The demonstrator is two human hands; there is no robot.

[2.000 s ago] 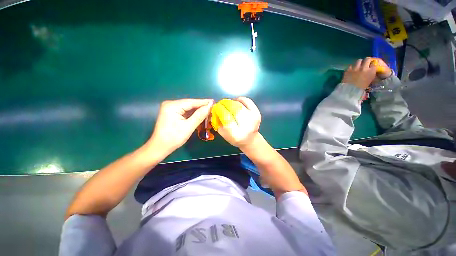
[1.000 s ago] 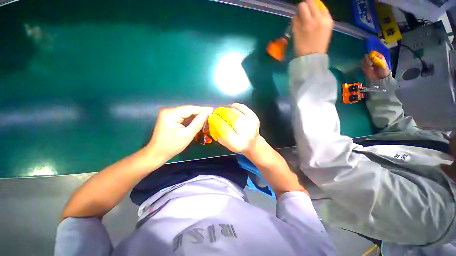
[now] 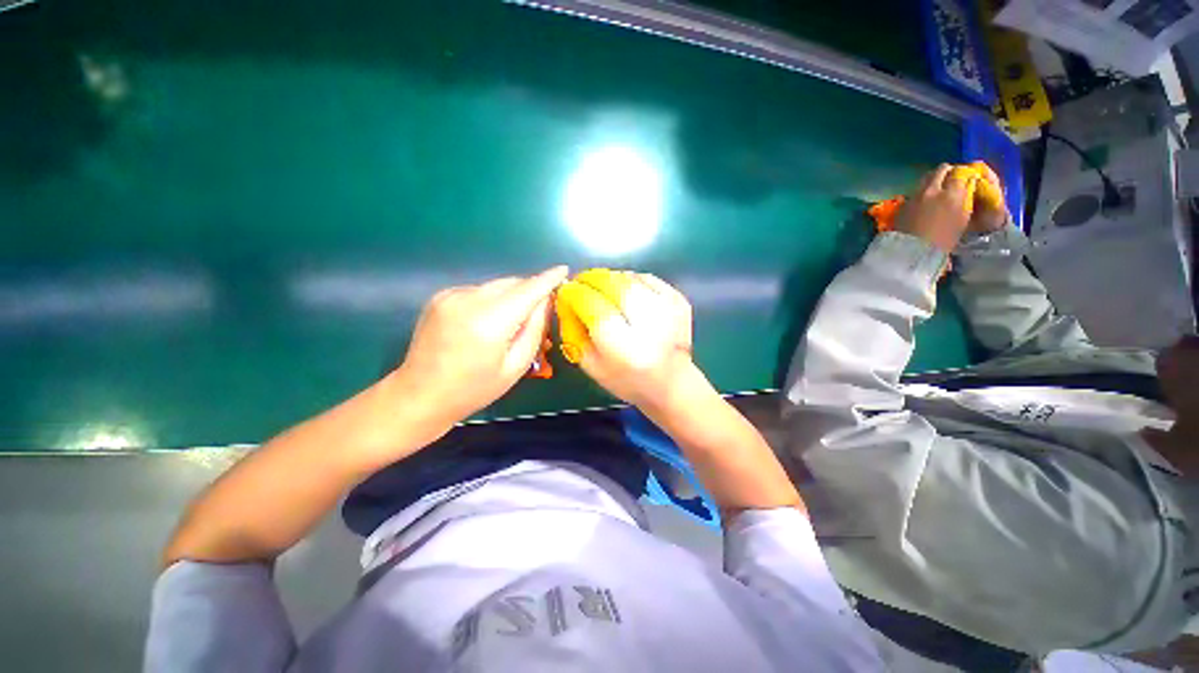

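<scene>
My left hand (image 3: 476,337) is bare, its thumb and fingertips closed together beside my right hand. My right hand (image 3: 634,331) wears yellow finger covers (image 3: 592,310) and its fingers are curled. The two hands meet over the bench near its front edge. An orange unit (image 3: 542,358) shows only as a small strip between and below the hands; most of it is hidden. Which fingers grip it, and any small part at the left fingertips, cannot be made out.
The green bench (image 3: 329,158) has a metal rail (image 3: 736,44) along its far side. At the right a person in a grey jacket (image 3: 894,329) holds an orange unit (image 3: 886,213) beside a blue bin (image 3: 995,147). A blue stool (image 3: 677,480) stands below the front edge.
The orange unit at the far side is gone from there; the neighbour's arm has reached out and drawn back. My hands stay in place, the left fingers more closed over the unit.
</scene>
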